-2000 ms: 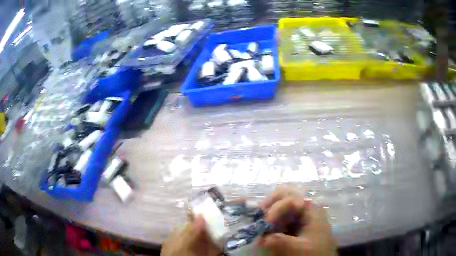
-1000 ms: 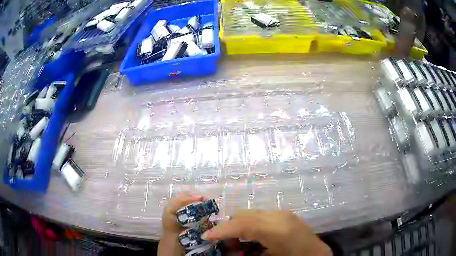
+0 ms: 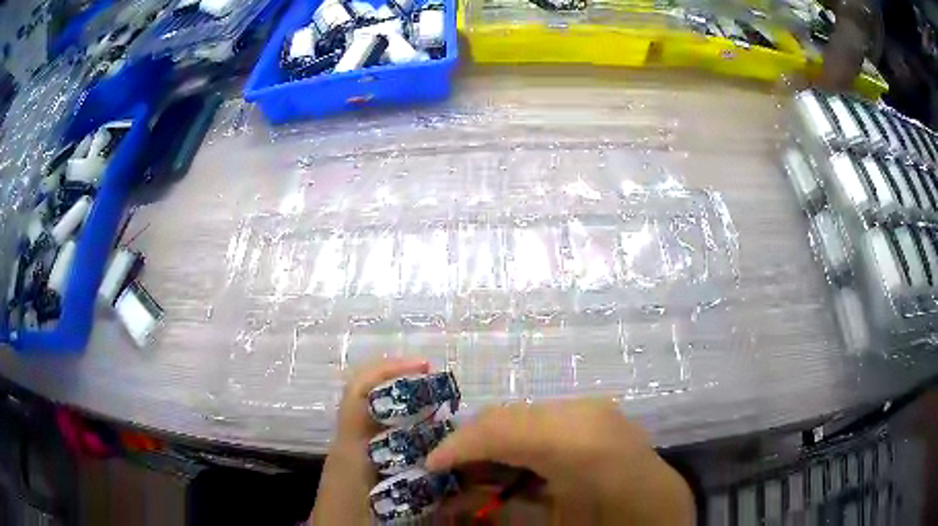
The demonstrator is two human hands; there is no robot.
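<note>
My left hand [image 3: 355,431] is at the bottom centre and holds three device units [image 3: 409,448] in a stack, with their oval circuit board ends facing up. My right hand [image 3: 566,452] is just to the right, its fingertips against the units' right side. A small red-orange tool [image 3: 496,503] shows below the right-hand fingers; its exact type and how it is held are unclear. A transparent blister tray [image 3: 473,262] with shiny moulded pockets lies on the bench beyond the hands.
Blue bins of jumbled units stand at the left [image 3: 77,298] and back [image 3: 360,95]. Yellow bins [image 3: 561,48] are at the back. Stacked filled trays [image 3: 874,205] stand at the right. Two loose units [image 3: 137,311] lie at left. Another pocketed tray [image 3: 813,493] is low at right.
The view has tilted down and swung right since the first frame. The units in my left hand have turned board-end up, and a third now shows. The red-orange tool has come into view.
</note>
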